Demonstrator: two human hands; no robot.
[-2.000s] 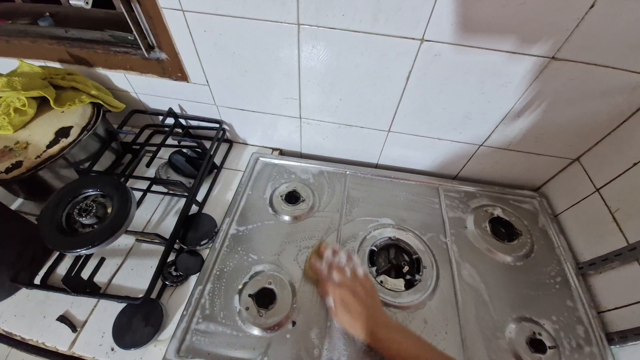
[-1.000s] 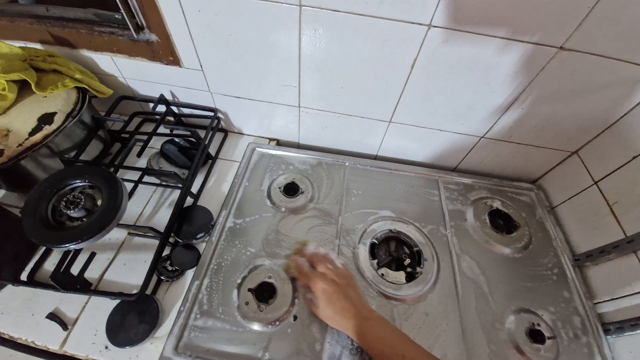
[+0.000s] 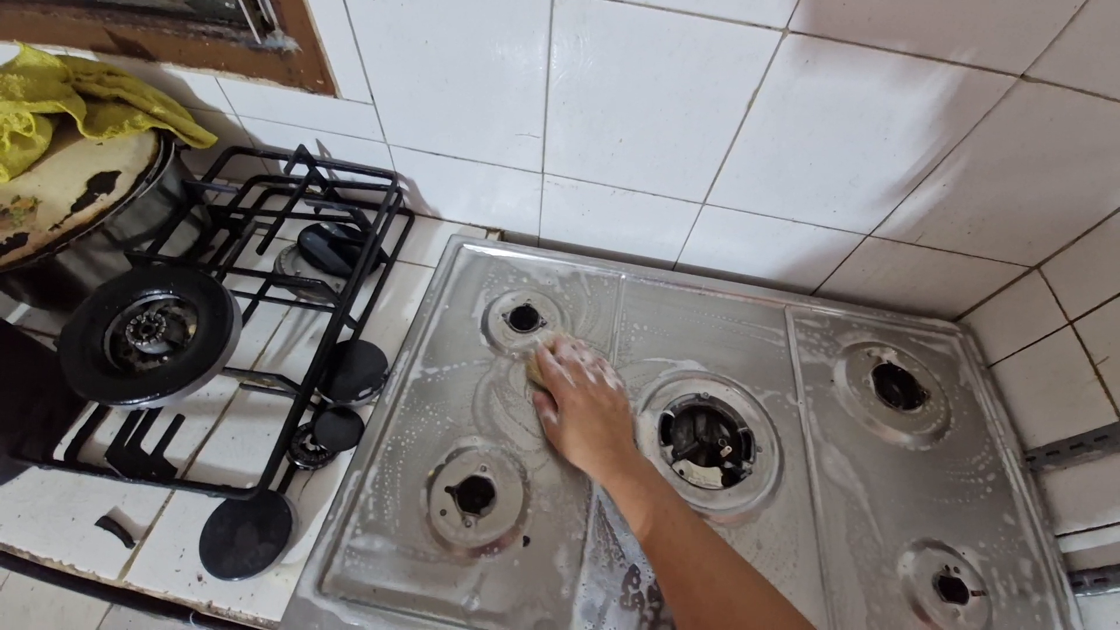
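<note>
My right hand, with suds on its fingers, presses a yellowish sponge onto the stainless steel gas cooktop. It is just below the rear left burner opening and left of the large central burner opening. Soap foam and wet streaks cover the metal around it. The front left burner opening lies nearer to me. The burner openings have no caps on them. Most of the sponge is hidden under the fingers. My left hand is out of the frame.
Left of the cooktop, black pan supports lie on the tiled counter with a large black burner part and several round burner caps. A lidded metal pot bears a yellow cloth. White wall tiles rise behind.
My right hand, with the sponge, has moved up the cooktop from beside the front left burner opening to just below the rear left one.
</note>
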